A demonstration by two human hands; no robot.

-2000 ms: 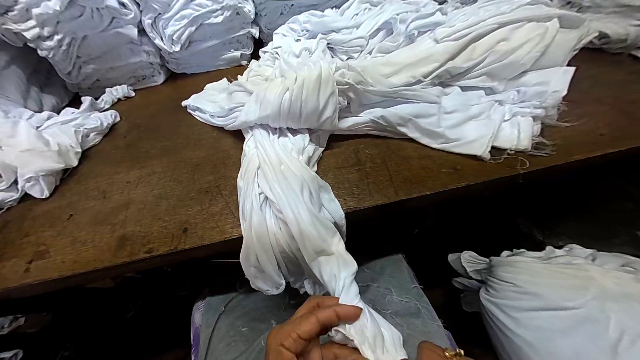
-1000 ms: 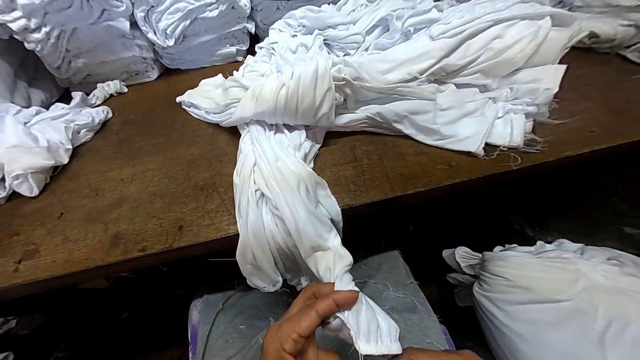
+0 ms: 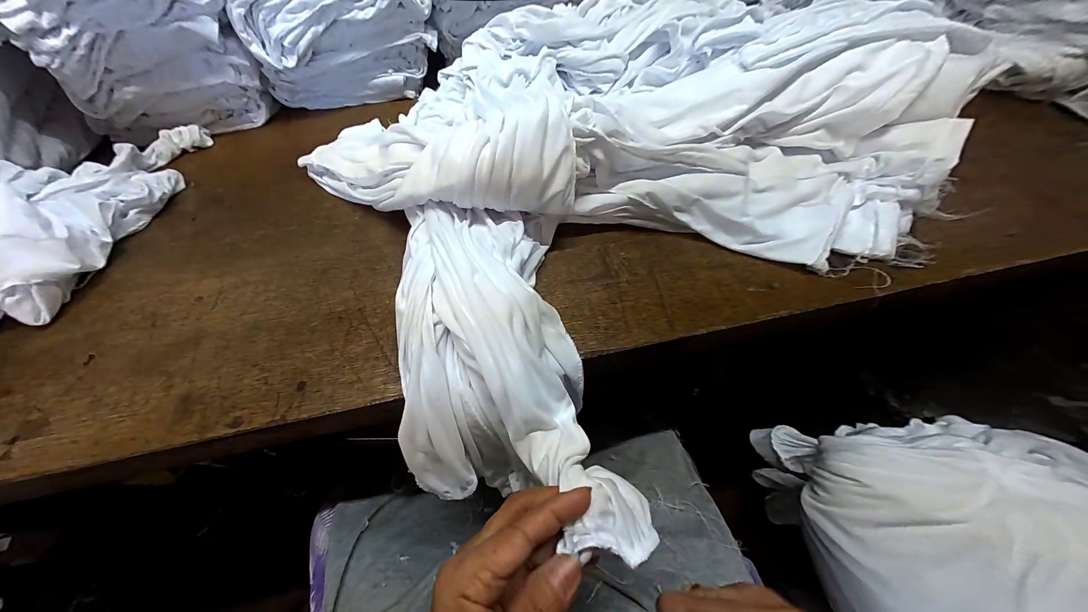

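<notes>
A bundle of white cloth [image 3: 489, 161] lies gathered on the wooden table, with a wide band of the same cloth across it. From that band a pleated length of white cloth [image 3: 484, 323] hangs over the table's front edge. My left hand [image 3: 514, 552] pinches this length near its lower end, thumb and fingers closed on the fabric, and the loose tip spreads out to the right of the fingers. My right hand [image 3: 722, 599] shows only in part at the bottom edge, right of the cloth tip; its fingers are mostly cut off by the frame.
Folded stacks of white cloth [image 3: 331, 51] stand along the back of the wooden table [image 3: 212, 340]. A loose white cloth [image 3: 59, 221] lies at the left. Below the table edge are a grey covered surface [image 3: 408, 552] and, at right, another white cloth bundle [image 3: 935, 518].
The cloth's lower tip, earlier stretched down toward my right hand, now lies curled and spread beside my left fingers. My left hand keeps its pinch.
</notes>
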